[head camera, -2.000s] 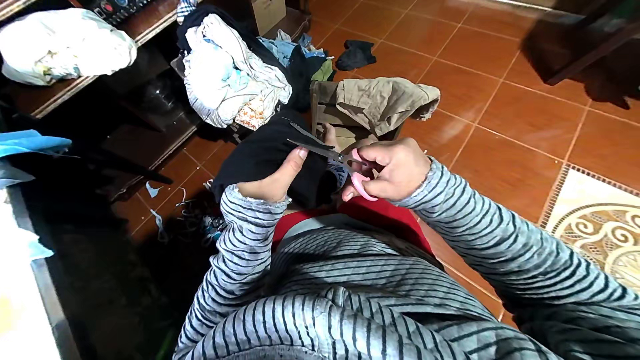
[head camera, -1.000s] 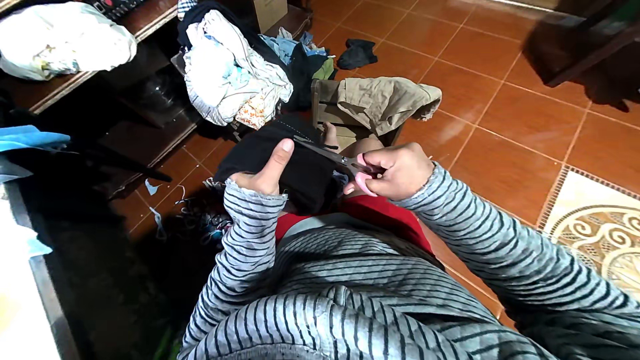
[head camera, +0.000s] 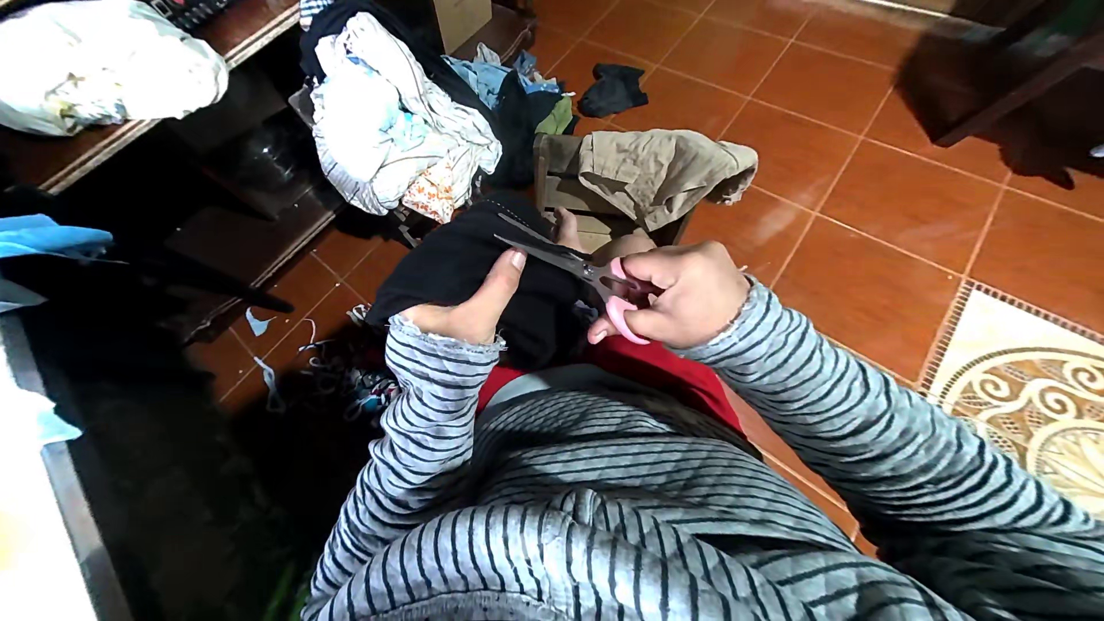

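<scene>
Black cloth (head camera: 448, 267) lies over my lap, with a dashed line of light stitching near its far edge. My left hand (head camera: 479, 306) grips the cloth, thumb on top; its other fingers are hidden beneath. In my right hand (head camera: 690, 293) is a pair of scissors (head camera: 591, 270) with pink handles. The blades point to the upper left, are slightly apart and lie over the cloth close to my left thumb. Whether cloth sits between the blades, I cannot tell.
Beyond my hands, a tan garment (head camera: 651, 172) hangs over a wooden crate (head camera: 561, 172). A heap of white clothes (head camera: 379, 112) stands to its left. Scraps (head camera: 267, 379) litter the tiled floor (head camera: 897, 181). A white bundle (head camera: 112, 69) rests on a wooden shelf (head camera: 259, 34).
The black cloth has been raised and spread beneath the scissors since the oldest frame. The scissors' blades, wider apart two seconds ago, are now closer together. Both hands stay in nearly the same place.
</scene>
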